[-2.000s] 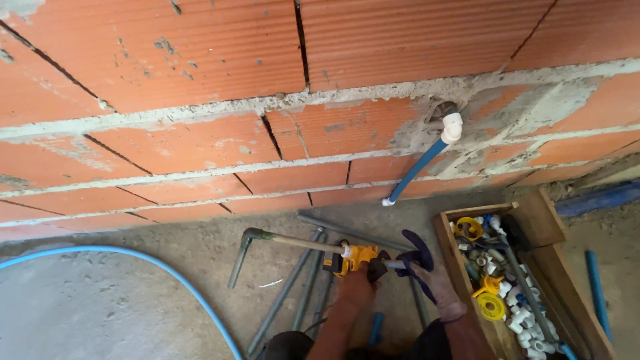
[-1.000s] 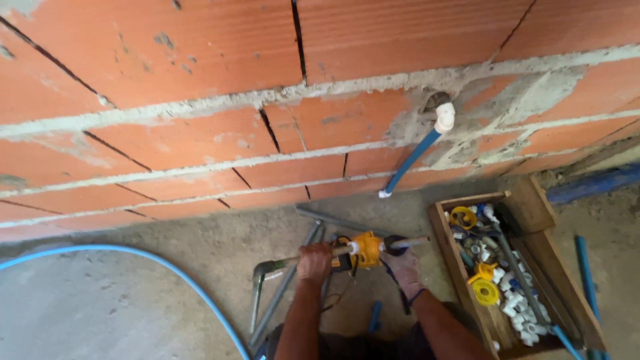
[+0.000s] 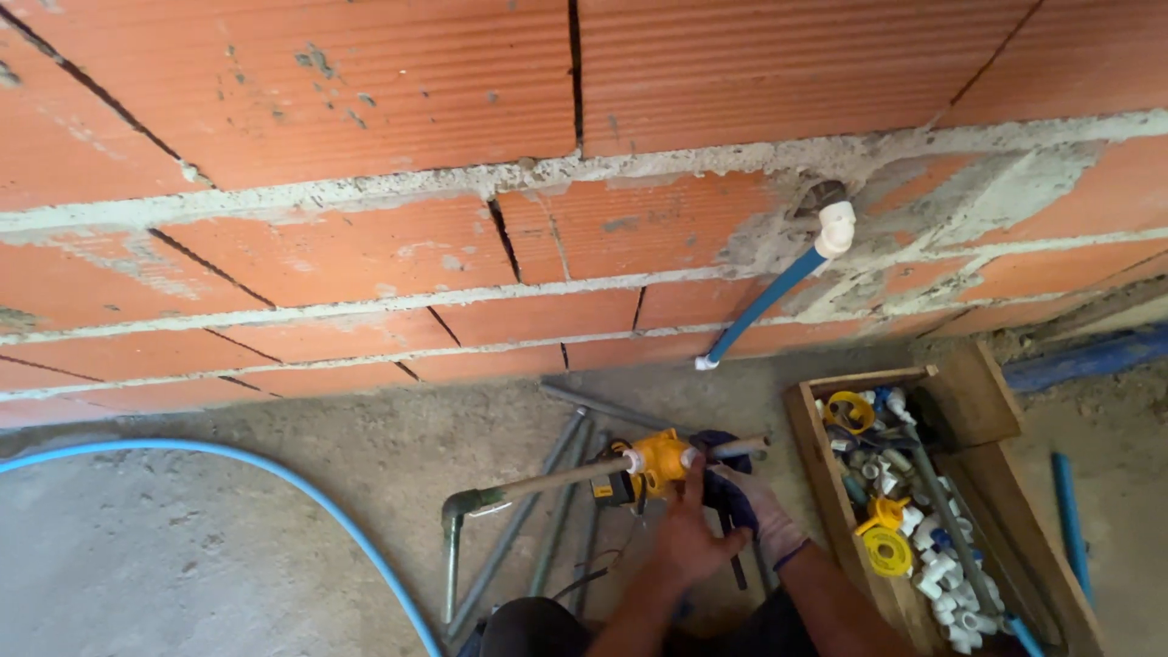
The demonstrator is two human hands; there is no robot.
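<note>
A yellow pump-like device point(image 3: 659, 461) with white pipe fittings sits low in the middle, a black part on its left side. From its left fitting a worn pipe point(image 3: 557, 476) runs to a dark elbow point(image 3: 467, 502), where another pipe turns down. On the right a short pipe stub point(image 3: 741, 446) extends from it. My left hand point(image 3: 693, 538), bare, has its fingers at the device's right fitting. My right hand point(image 3: 744, 506), in a dark and white glove, is at the stub just beside it; its fingers are partly hidden, so its grip is unclear.
Loose grey pipes point(image 3: 525, 520) lie on the concrete floor. A wooden box point(image 3: 826, 465) of white fittings and yellow tape rolls stands right. A blue pipe point(image 3: 766, 306) hangs from a white elbow point(image 3: 835, 228) at the brick wall point(image 3: 365, 246). A light blue hose point(image 3: 310, 493) curves at left.
My left hand has moved right, from the worn pipe left of the yellow device to the fitting on its right. My right hand remains near the right-hand stub.
</note>
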